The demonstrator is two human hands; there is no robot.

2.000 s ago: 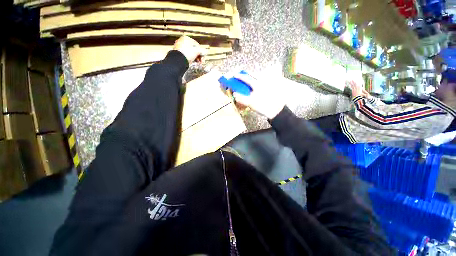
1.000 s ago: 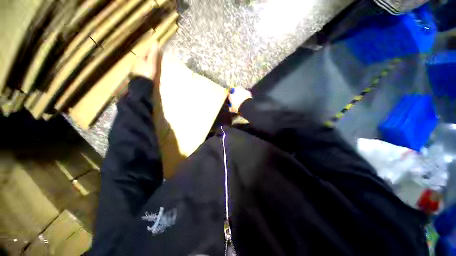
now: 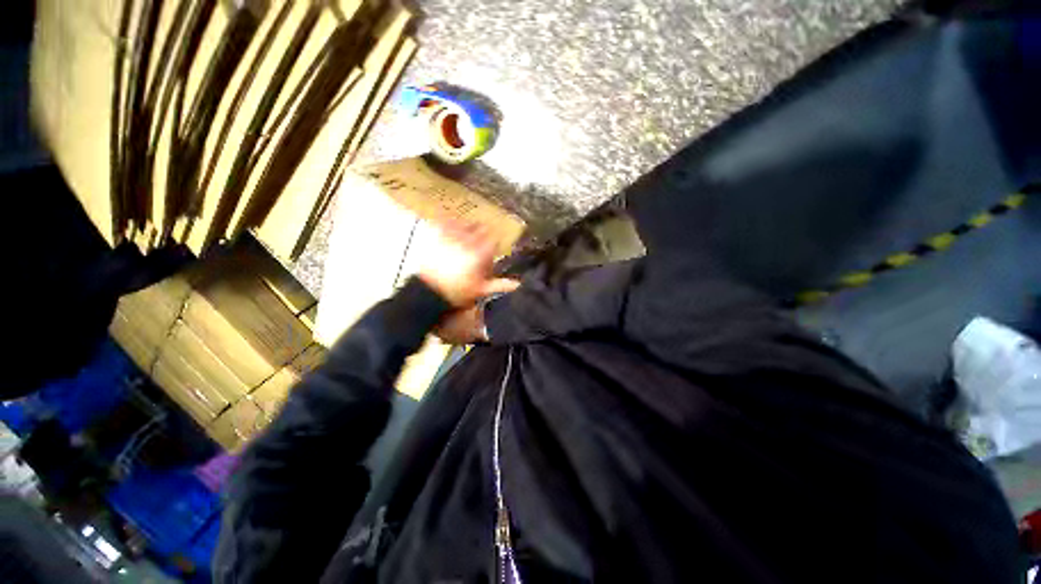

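A brown shipping carton (image 3: 368,245) stands close to my body at the bench edge, with dark printing on its far side. My left hand (image 3: 462,265) lies on the carton's near right part, blurred. My right hand (image 3: 466,325) is just below it at the carton's near edge, mostly hidden by my left hand and the sleeve. Whether either hand grips the carton is unclear. The blue tape dispenser (image 3: 459,128) with its tape roll lies on the bench beyond the carton, with no hand on it.
A thick pile of flat cartons (image 3: 217,114) stands at the upper left of the speckled bench top (image 3: 674,86). Stacked sealed cartons (image 3: 217,342) are at the lower left. Yellow-black floor tape (image 3: 913,253) and a white bag (image 3: 995,382) are at the right.
The view has turned. The blue dispenser, in my right hand two seconds ago, now lies on the bench. My left hand has moved from the carton's far left side to near my right hand.
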